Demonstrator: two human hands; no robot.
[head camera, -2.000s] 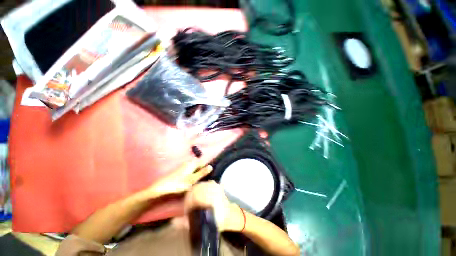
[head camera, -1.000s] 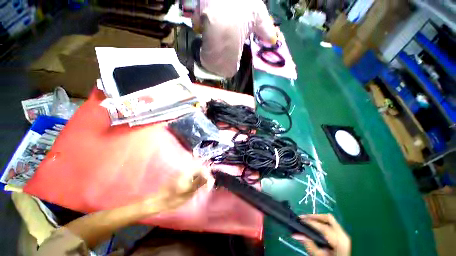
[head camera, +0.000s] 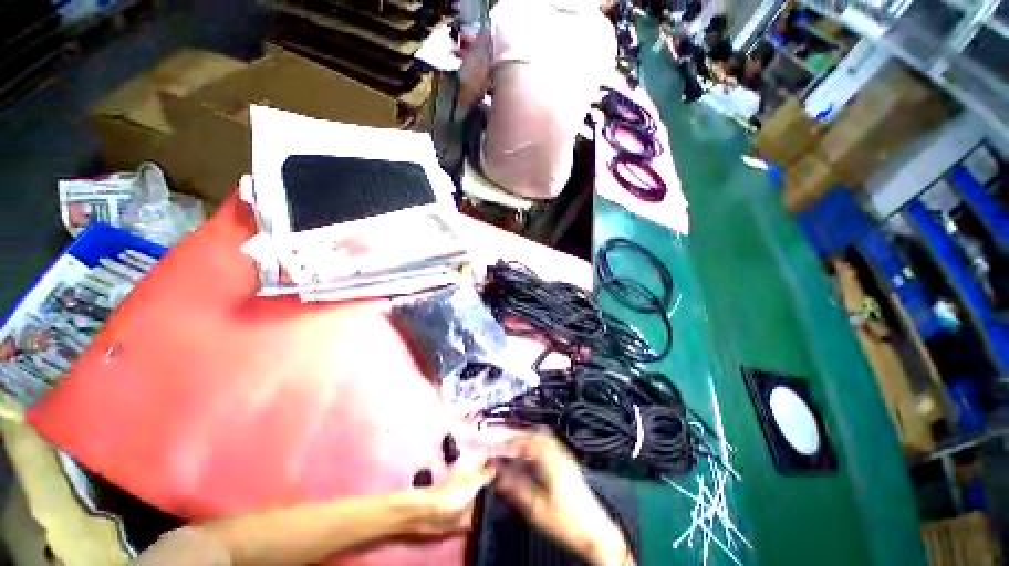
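Note:
A black ribbed or perforated square housing (head camera: 515, 542) lies at the bottom edge, partly cut off and covered by my hands. My left hand (head camera: 456, 498) is at its upper left corner, fingertips together. My right hand (head camera: 559, 498) is blurred, over the housing's upper part, its fingers near my left fingertips. Something dark and blurred shows between the hands; I cannot tell what it is. Two small black parts (head camera: 449, 448) lie on the red mat (head camera: 221, 387) just beyond my left hand. A clear bag of black parts (head camera: 448, 332) lies further up.
Tangled black cable bundles (head camera: 631, 426) lie ahead, beside scattered white ties (head camera: 706, 514) on the green bench (head camera: 719, 321). A second housing with a white disc (head camera: 794, 420) is at right. Printed sheets (head camera: 371, 260) carry a dark panel. A blue bin (head camera: 83, 293) is left. A person (head camera: 542, 100) sits ahead.
The housing, tilted edge-on between my hands a second ago, now lies lower with its ribbed face up. My right hand has moved left from its far end to meet my left hand.

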